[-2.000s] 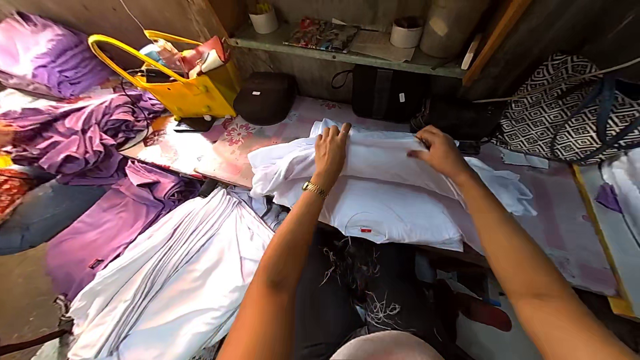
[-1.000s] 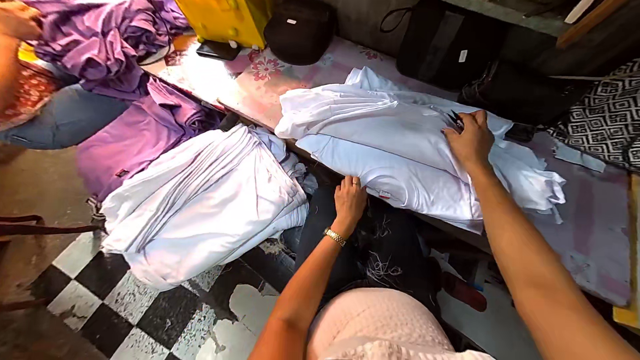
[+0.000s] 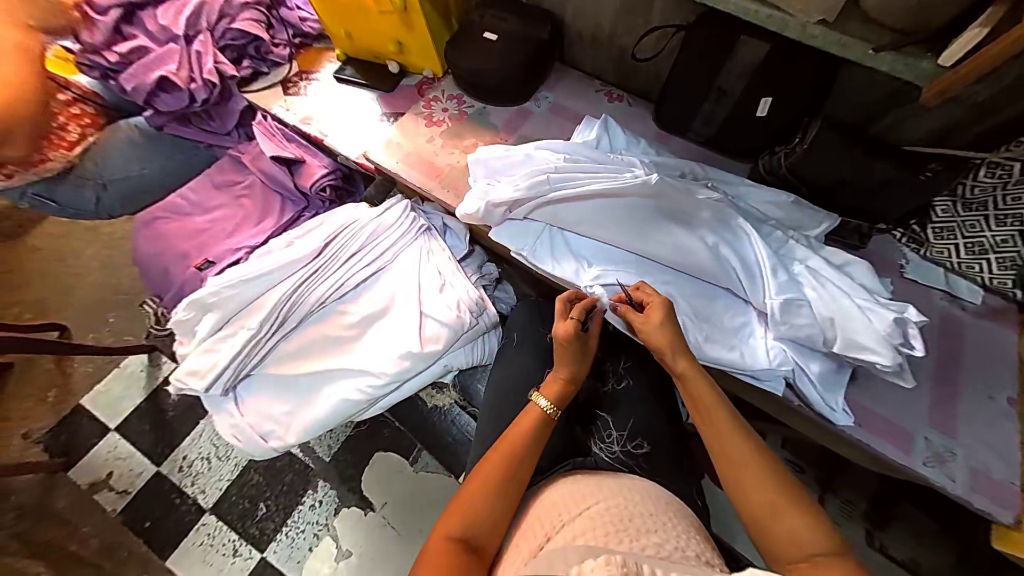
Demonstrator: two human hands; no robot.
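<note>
Several white garments (image 3: 680, 232) lie in a loose pile on the table with a floral cover. At the near edge of the pile, my left hand (image 3: 574, 332), with a ring and a gold-coloured watch, pinches a bit of white fabric. Close beside it, my right hand (image 3: 648, 316) holds small dark thread snips (image 3: 626, 296), their tip pointing up and away, and its fingertips touch the same fabric. Loose thread ends (image 3: 618, 440) cling to the dark trousers on my lap. To the left hangs a folded stack of white garments (image 3: 352, 320).
Purple garments (image 3: 224, 208) lie beyond the white stack, near another person's arm (image 3: 24, 88) and denim-clad leg. A phone (image 3: 368, 74), a yellow bag (image 3: 384, 32), black cases (image 3: 504, 52) and a patterned bag (image 3: 980, 216) line the table's far side (image 3: 944, 416).
My right hand has moved from the top of the pile to its near edge, beside my left hand. Dark snips show in it. The view has turned downward since the earliest frame.
</note>
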